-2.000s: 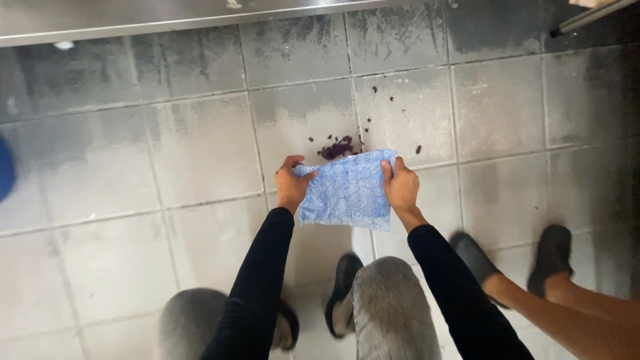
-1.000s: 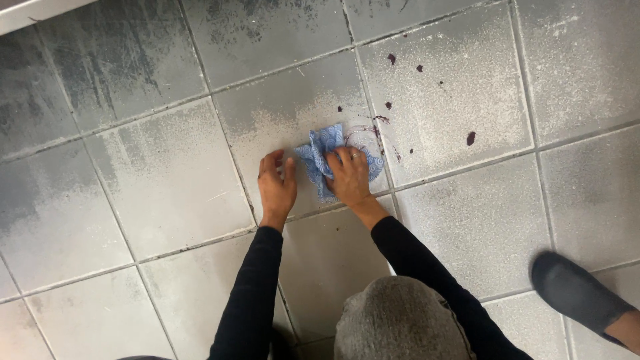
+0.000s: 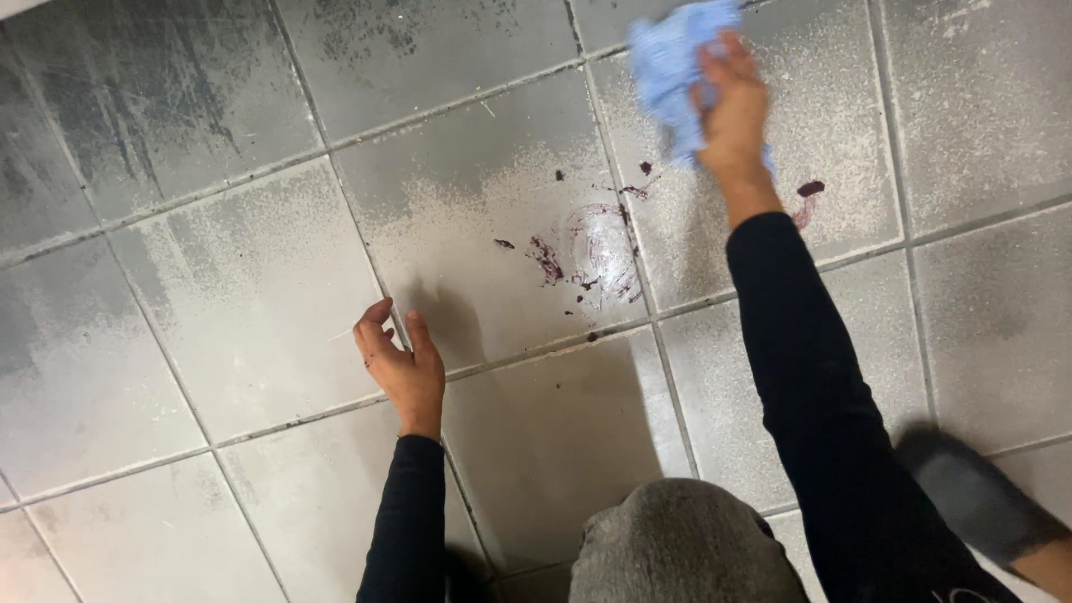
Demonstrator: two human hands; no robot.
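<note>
At the upper right, my right hand (image 3: 734, 109) grips a crumpled blue cleaning cloth (image 3: 670, 71) over the floor tiles; both are blurred. My left hand (image 3: 406, 360) is left of centre, fingers curled and apart, with nothing in it, low over a grout line. Between the hands, a dark purple smear (image 3: 546, 260) with small bits and curved streaks marks a pale tile. A larger dark purple piece (image 3: 811, 188) with a pinkish streak lies right of my right wrist. Smaller dark bits are scattered near the grout lines.
Grey floor tiles (image 3: 251, 276) with dark grout lines spread all around, darker and stained toward the upper left. My knee in grey fabric (image 3: 687, 544) is at the bottom. Another person's dark shoe (image 3: 971, 494) and bare ankle stand at the lower right.
My right hand has moved up and to the right with the cloth, away from my left hand. The cloth, spread between both hands two seconds ago, is crumpled. The smear beneath it is uncovered.
</note>
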